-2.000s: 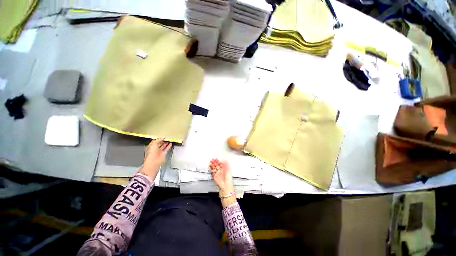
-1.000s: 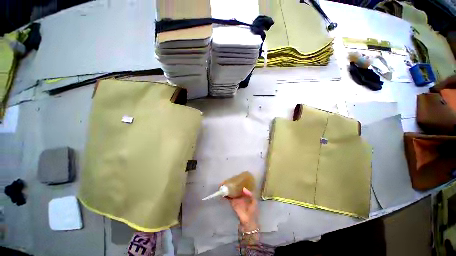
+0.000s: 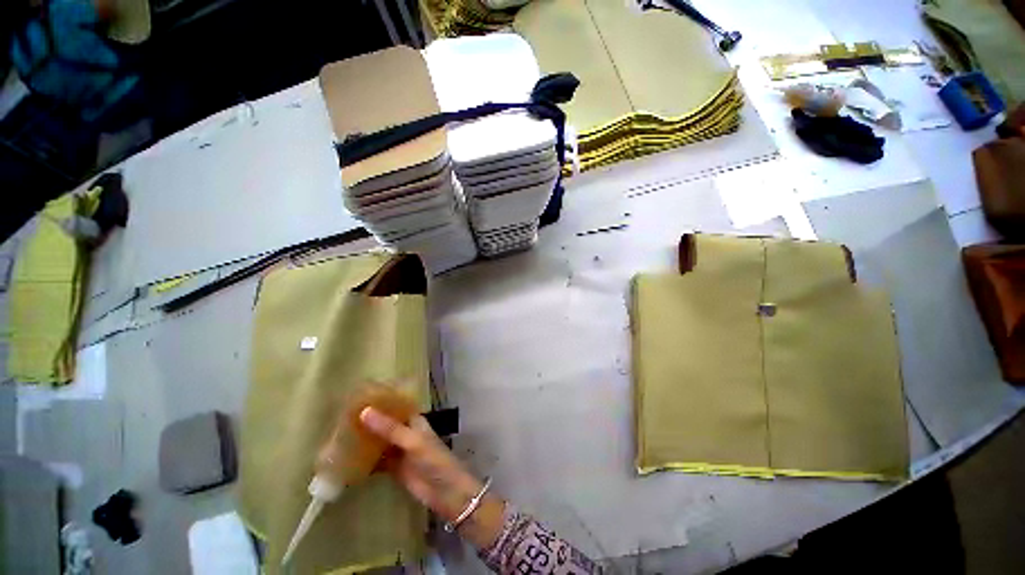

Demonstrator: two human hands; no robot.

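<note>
My right hand (image 3: 422, 455) grips an amber glue bottle (image 3: 365, 427) over the left khaki bag panel (image 3: 337, 326). The bottle's long pale nozzle points down and left, near the panel's lower part. The panel has a small white tag and a brown patch at its raised, folded top right corner; a black tab shows at its right side. My left hand is not in view. A white stiffener board (image 3: 223, 546), cut by the bottom edge, and a low grey stack (image 3: 196, 452) lie left of the panel.
A strapped board stack (image 3: 495, 169) stands behind the panel. Other khaki panels (image 3: 776, 371) lie at the right and in a stack (image 3: 629, 67) at the back. A black cloth strip (image 3: 117, 517) lies at left, a blue tray (image 3: 970, 101) and brown bags (image 3: 998, 303) at far right.
My right hand has carried the glue bottle left from the middle of the table to over the left panel. The panel's right side now looks folded. The view has shifted, and the left sleeve has gone from view.
</note>
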